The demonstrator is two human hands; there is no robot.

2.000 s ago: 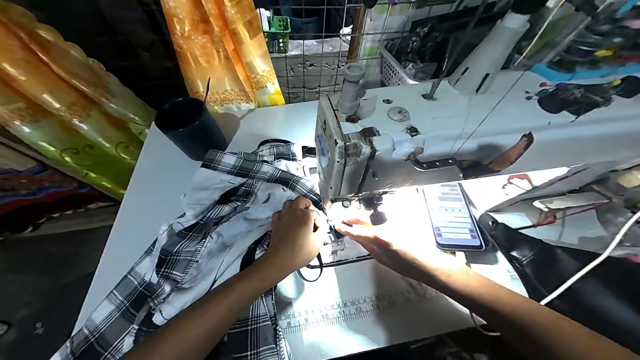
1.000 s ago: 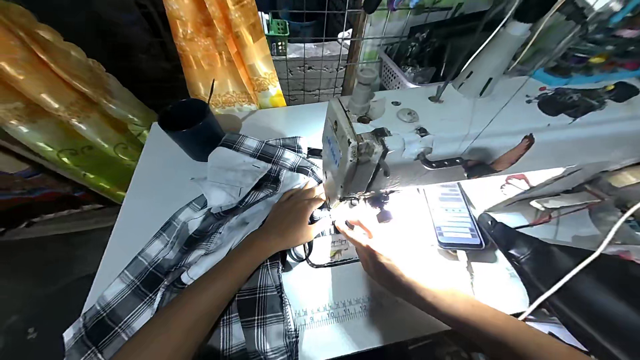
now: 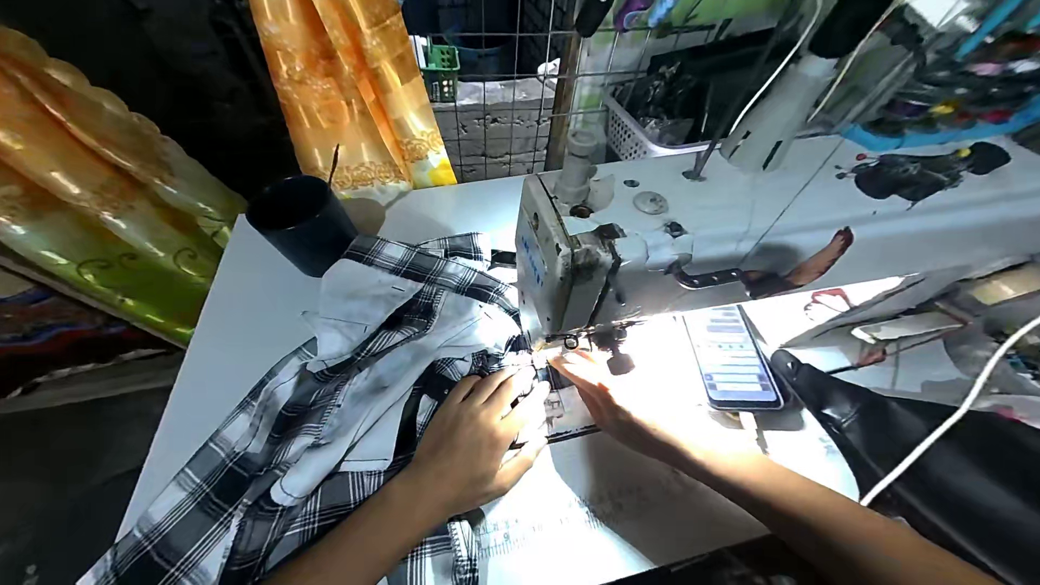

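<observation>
A black, grey and white plaid garment with white lining (image 3: pixel 366 325) lies bunched on the left of the table, its edge running to the needle area of a white industrial sewing machine (image 3: pixel 561 252). My left hand (image 3: pixel 479 431) lies on the cloth just in front of the needle area, fingers bent over the fabric edge. From the right, my right hand (image 3: pixel 597 394) reaches in under the machine head, its fingertips at the cloth beside the presser foot. Glare and the fingers hide the exact stitching spot and whether the right fingers pinch the cloth.
A dark cup (image 3: pixel 301 223) stands at the table's back left. Right of the needle lies a lit smartphone (image 3: pixel 735 357) with a cable. Black leather-like material (image 3: pixel 918 455) covers the right side. Orange curtains (image 3: pixel 349 89) hang behind, beside a wire grid. Ruler markings show on the front surface.
My left hand has moved toward me from the needle area, and its fingers are more spread. The garment's upper part has shifted and unfolded over these frames. The right hand stays close to the needle.
</observation>
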